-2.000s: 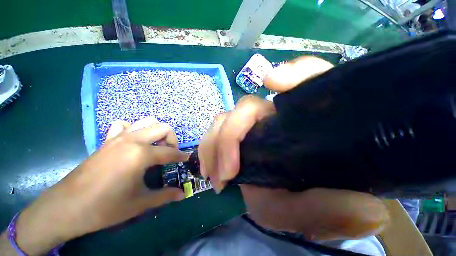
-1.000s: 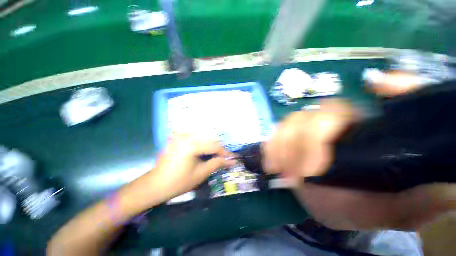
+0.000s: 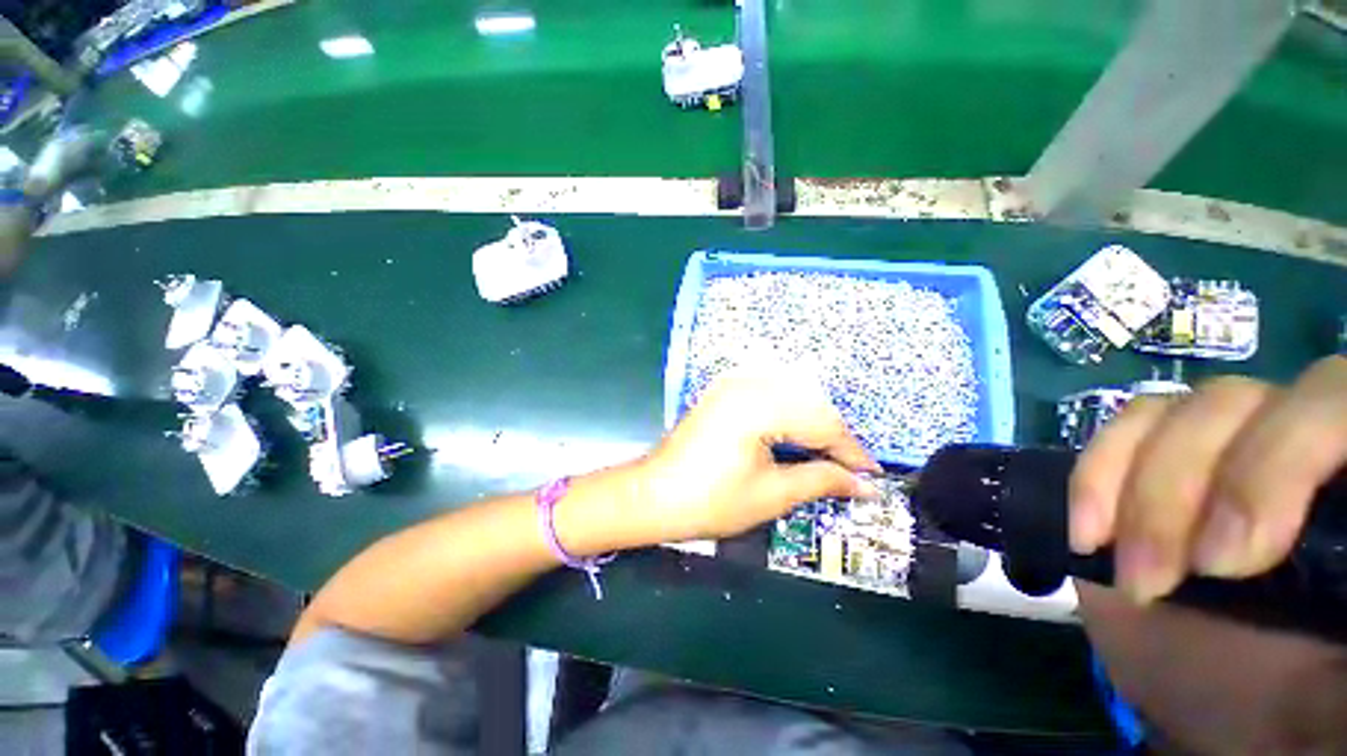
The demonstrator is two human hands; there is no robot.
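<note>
The circuit board (image 3: 849, 544) with a yellow block lies face up in the white fixture (image 3: 1019, 588) in front of the blue screw tray (image 3: 1010, 355). My left hand (image 3: 753, 455) is over the board's back edge, thumb and finger close together at the screwdriver's tip; whether a screw is between them cannot be told. My right hand (image 3: 1204, 480) is wrapped around the black electric screwdriver (image 3: 1012, 510), which points left at the board's upper right part.
Several white plug housings (image 3: 307, 369) stand grouped at left, and one housing (image 3: 520, 266) stands nearer the tray. Board units (image 3: 1204, 318) lie right of the tray. A housing (image 3: 702, 74) sits on the green belt (image 3: 591, 111) behind a metal post (image 3: 755, 118). Another person's hand (image 3: 67, 160) shows far left.
The view has swung left, bringing the housing group into sight. The screwdriver is now seen more fully at the board. Both hands stay at the board and fixture.
</note>
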